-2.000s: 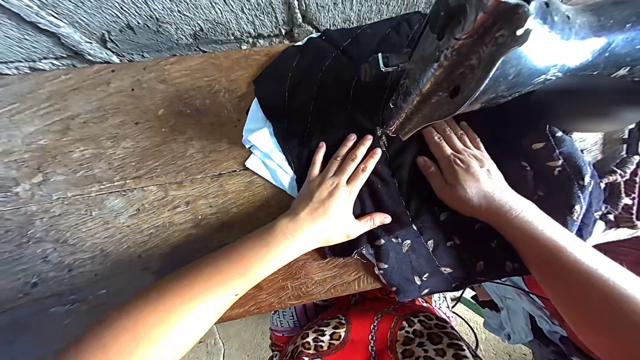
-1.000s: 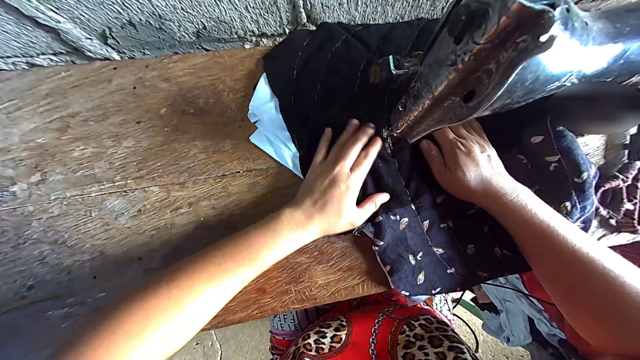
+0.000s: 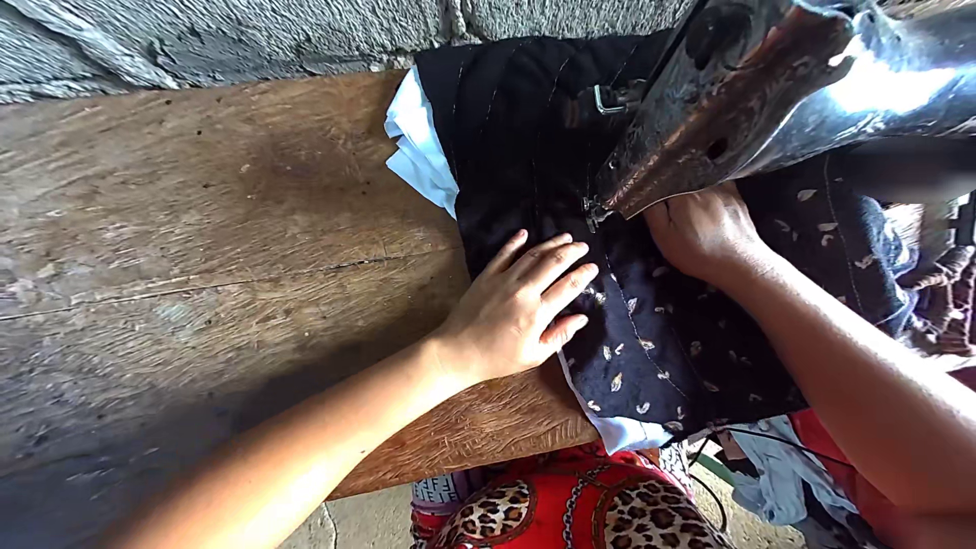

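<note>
Black cloth with small leaf prints and rows of stitching (image 3: 625, 328) lies under the head of a sewing machine (image 3: 732, 99). The presser foot (image 3: 595, 213) sits on the cloth. My left hand (image 3: 518, 305) rests flat on the cloth's left part, fingers spread, just below and left of the foot. Right of the foot, my right hand (image 3: 705, 229) lies on the cloth, its fingertips hidden behind the machine head. Pale blue fabric (image 3: 423, 145) sticks out from under the cloth's left edge, and more shows at its lower edge.
A worn wooden table (image 3: 229, 198) carries the work, against a rough block wall (image 3: 305, 38). Below the table edge are a red leopard-print garment (image 3: 579, 503) on my lap, a thin dark cable and loose pale cloth (image 3: 778, 473). Brown knotted material (image 3: 945, 297) is at the right.
The cloth has shifted toward the wall under the machine head, and pale fabric now shows at its lower edge. My right hand's fingers have slipped behind the head; my left hand has stayed beside the foot.
</note>
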